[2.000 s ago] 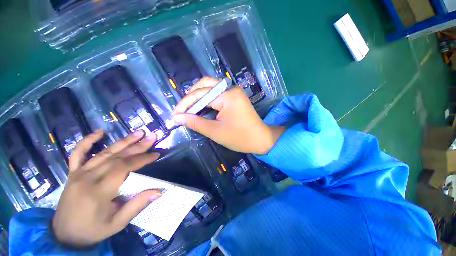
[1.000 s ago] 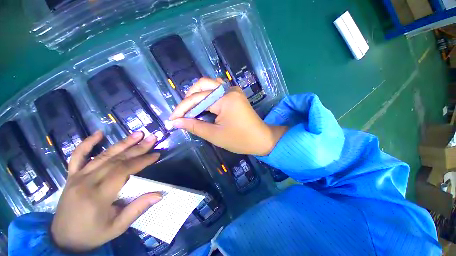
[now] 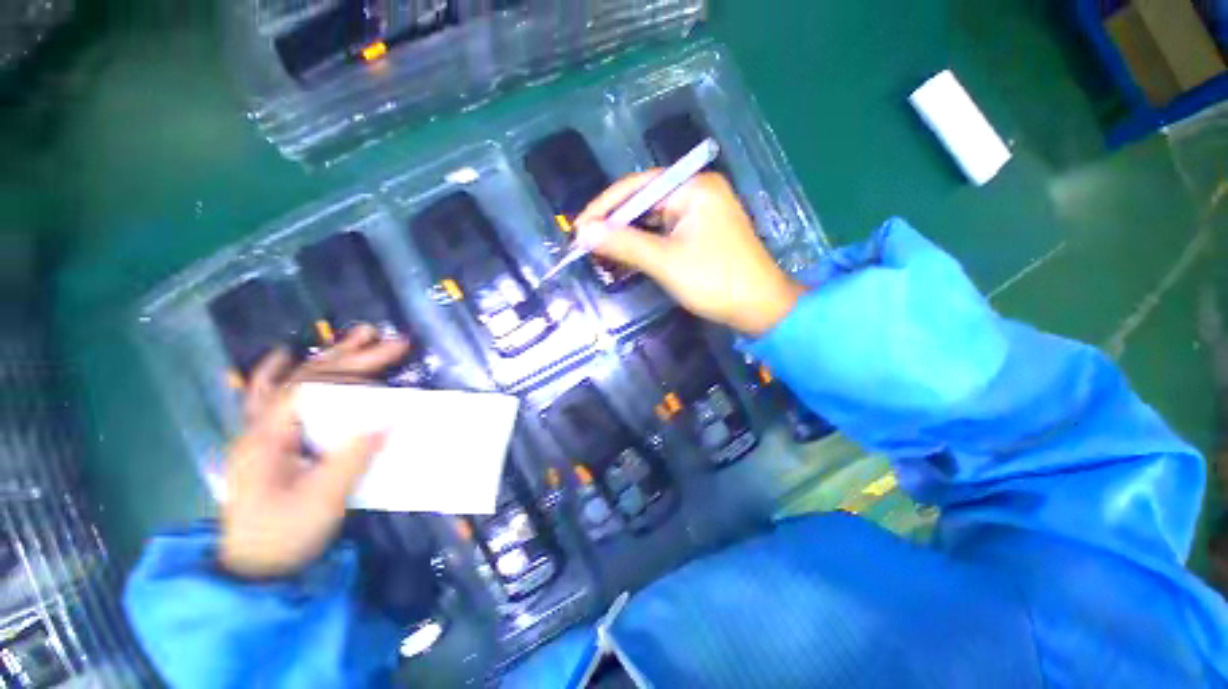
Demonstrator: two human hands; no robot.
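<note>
My right hand holds silver tweezers, tips pointing down-left beside the lower end of a black handheld device in the upper row. A sticker at the tips cannot be made out. My left hand holds a white label sheet by its left side, thumb on top, over the tray's lower left part. The clear blister tray holds two rows of black devices with orange side marks and silver-white patches at their lower ends. The picture is somewhat blurred.
Stacked clear trays with another device lie beyond the working tray. More clear trays show at the left edge. A white block lies on the green surface at the upper right. A blue frame with a cardboard box is at the top right corner.
The view has shifted, showing more at the left. My right hand has lifted the tweezers off the device's lower end. My left hand has drawn away from that device and turned the sheet more level.
</note>
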